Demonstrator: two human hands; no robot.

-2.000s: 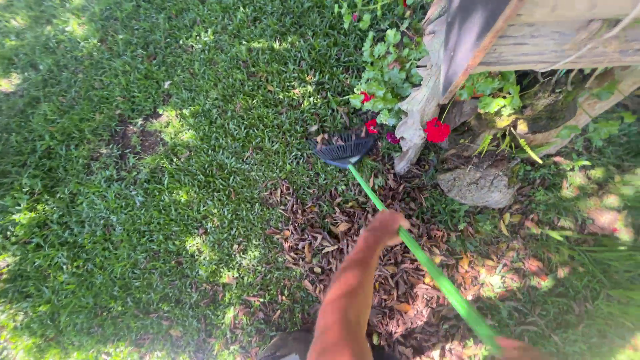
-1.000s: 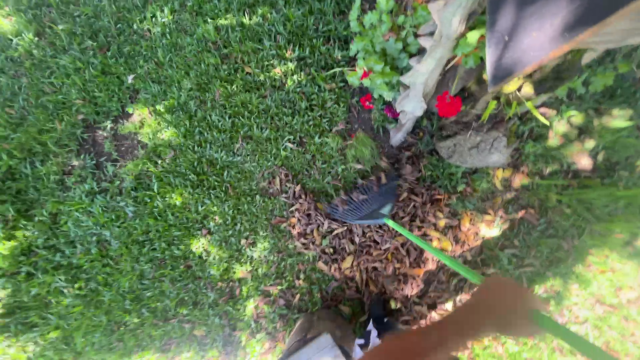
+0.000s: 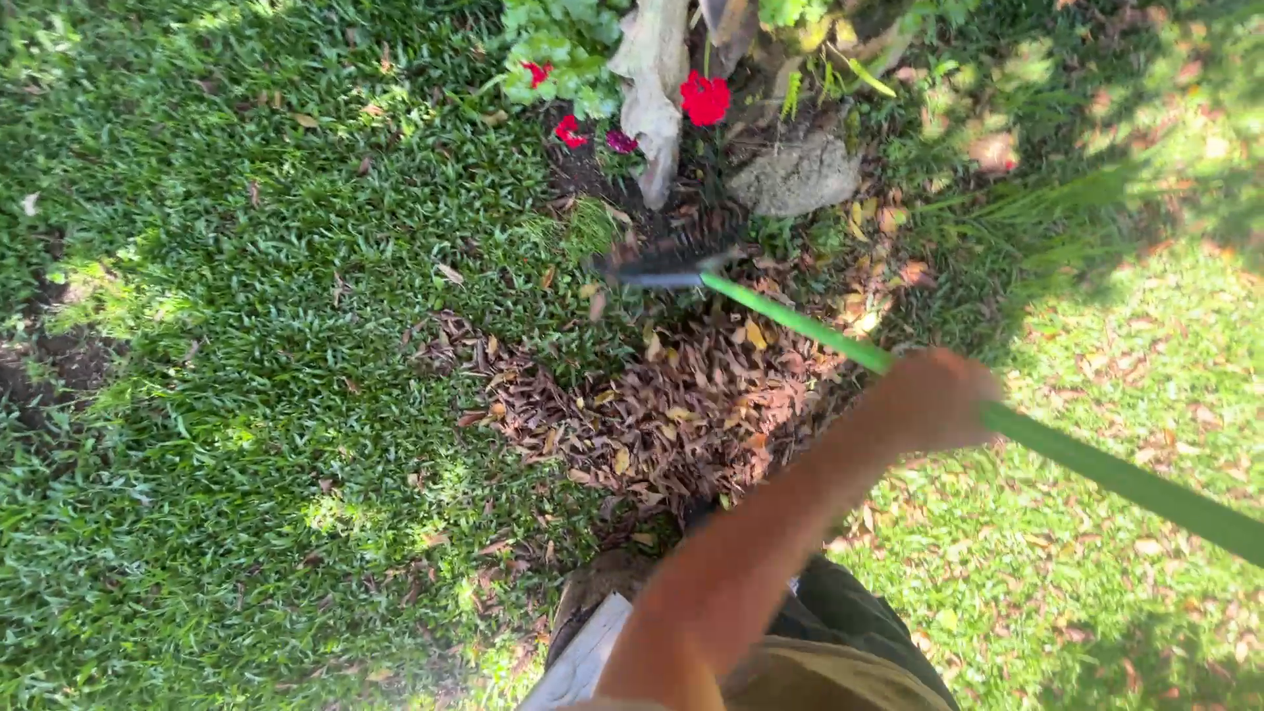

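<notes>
My left hand (image 3: 938, 400) is closed around the green handle (image 3: 1126, 474) of a leaf rake. From the hand the handle runs up and left to the dark, blurred rake head (image 3: 662, 272), which is over the ground at the upper edge of a pile of dry brown and yellow leaves (image 3: 671, 415). Down to the right, the handle leaves the frame. My right hand is out of view. The leaves lie in front of my feet, and my left forearm hides part of the ground beside them.
Above the rake head stand a weathered wood piece (image 3: 654, 99), a rock (image 3: 798, 176) and a leafy plant (image 3: 563, 49), with red flowers (image 3: 705, 99) near the wood. Grass (image 3: 276, 346) spreads at left; sunlit grass with scattered leaves (image 3: 1086, 395) is at right.
The rake head was on the leaf pile one second ago and is now farther up, close to the wood and rock. The right hand, partly visible at lower right two seconds ago, is out of view.
</notes>
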